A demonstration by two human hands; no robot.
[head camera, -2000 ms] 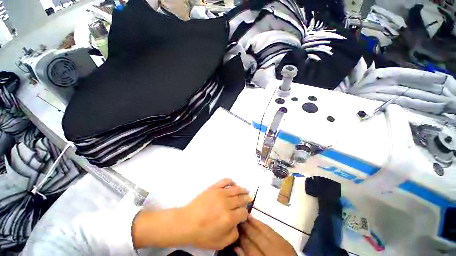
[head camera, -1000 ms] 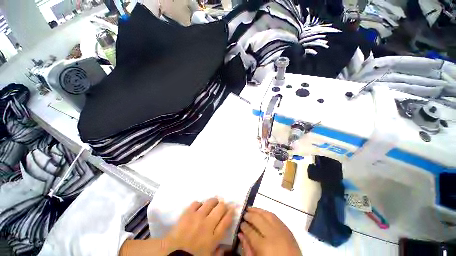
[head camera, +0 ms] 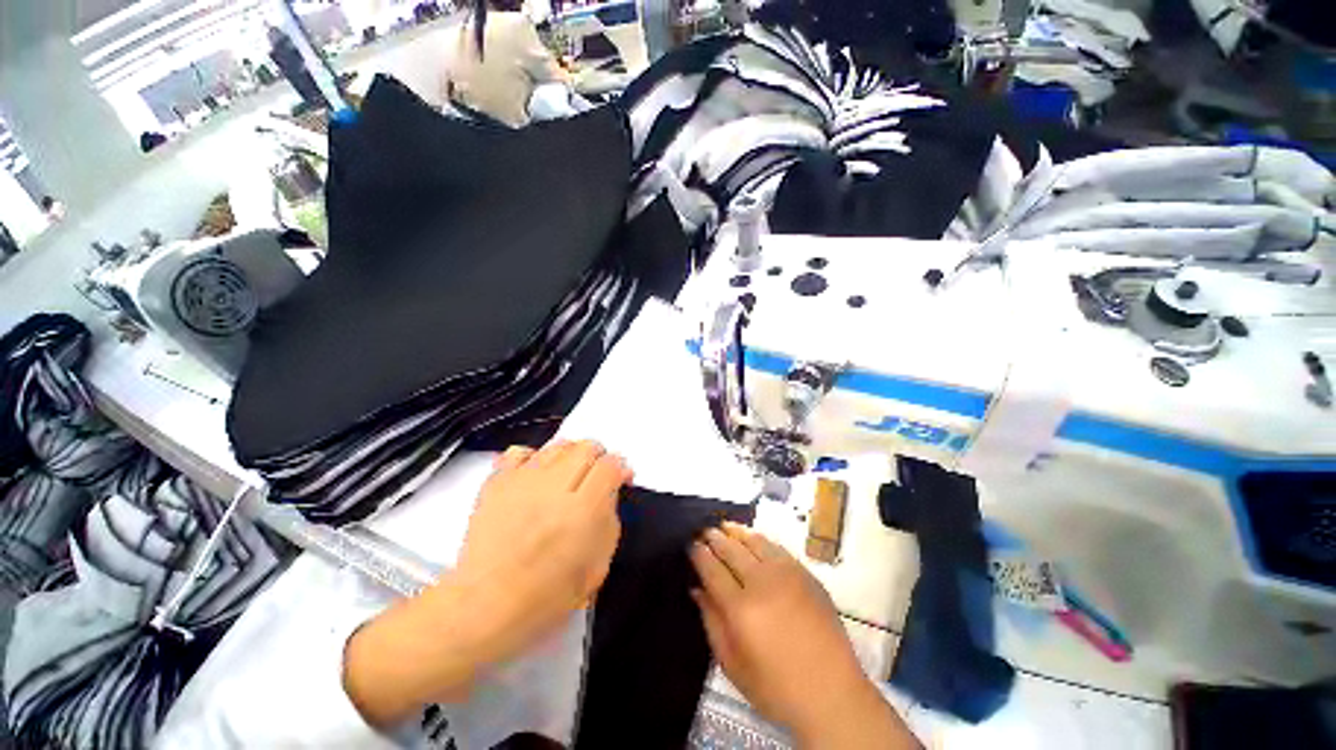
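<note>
A white panel (head camera: 639, 403) lies on the machine bed and runs back from the needle area of the sewing machine (head camera: 938, 352). A black panel (head camera: 645, 615) lies in front of it and hangs towards me over the table edge. My left hand (head camera: 545, 531) presses on the cloth at the left, its fingertips where white meets black. My right hand (head camera: 765, 613) holds the black panel's right edge, just before the presser foot (head camera: 774, 462). Whether the fingers pinch the cloth underneath is hidden.
A tall stack of black-topped panels (head camera: 440, 264) stands left of the machine. Right of the needle are a tan block (head camera: 825, 520), a dark scrap (head camera: 941, 601) and pink-and-green snips (head camera: 1095, 627). A tied bundle (head camera: 110, 586) is lower left. A person (head camera: 501, 62) is at the back.
The black panel has come into view between my hands, where white cloth lay before. My left hand has moved forward and up; my right hand has moved nearer the presser foot. The view has shifted.
</note>
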